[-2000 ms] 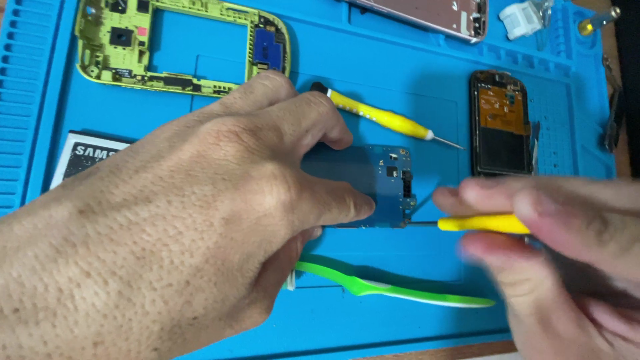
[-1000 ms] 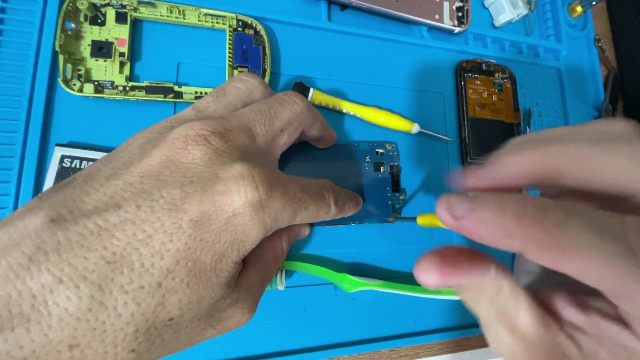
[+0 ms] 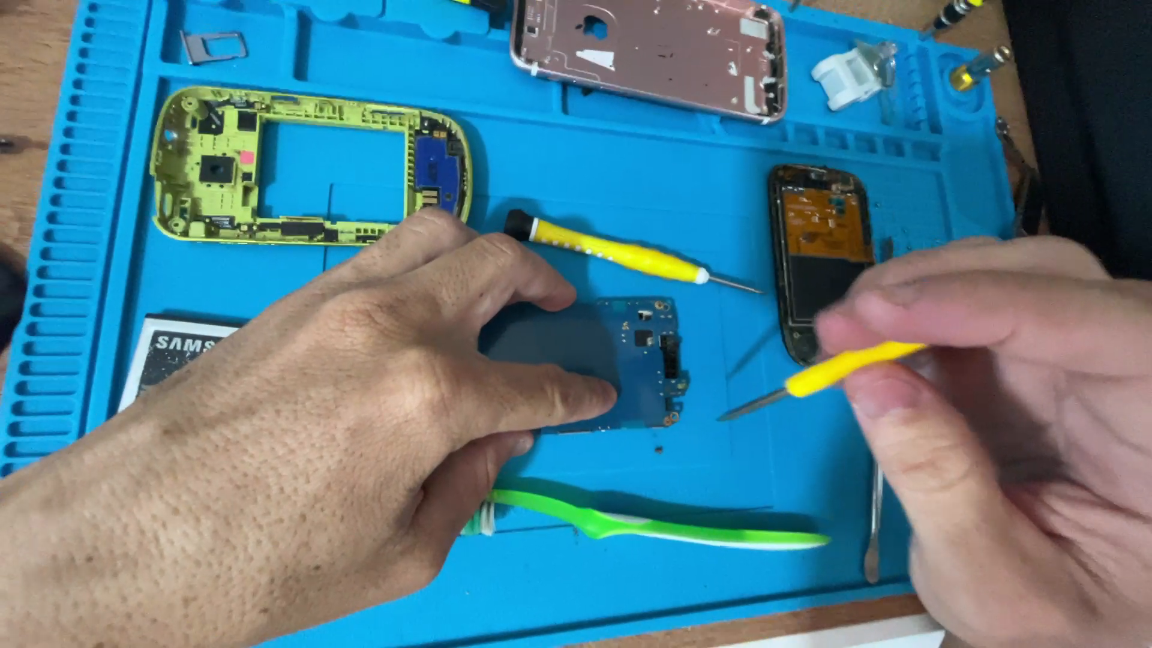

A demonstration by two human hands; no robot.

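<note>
My left hand (image 3: 360, 387) presses a blue phone circuit board (image 3: 639, 360) flat on the blue silicone mat, its fingers spread over the board's left part and edges. Between thumb and fingers my right hand (image 3: 981, 387) pinches a small yellow-handled screwdriver (image 3: 850, 367). The driver's tip points down and left, a little right of the board and apart from it. A tiny dark piece (image 3: 659, 449) lies just below the board's lower right corner. A second yellow screwdriver (image 3: 621, 254) with a black end rests above the board.
A lime-green phone frame (image 3: 306, 232) lies upper left, above a Samsung battery (image 3: 171, 351). Below the board is a green-and-white toothbrush (image 3: 666, 529). A dark phone screen assembly (image 3: 823, 261), a metal spudger (image 3: 873, 531) and a white plastic part (image 3: 846, 79) are at right; a pink phone housing (image 3: 648, 54) is at the top.
The screwdriver in my right hand has come away from the board's lower right corner, to the right. My left hand stays on the board. The view takes in more of the mat.
</note>
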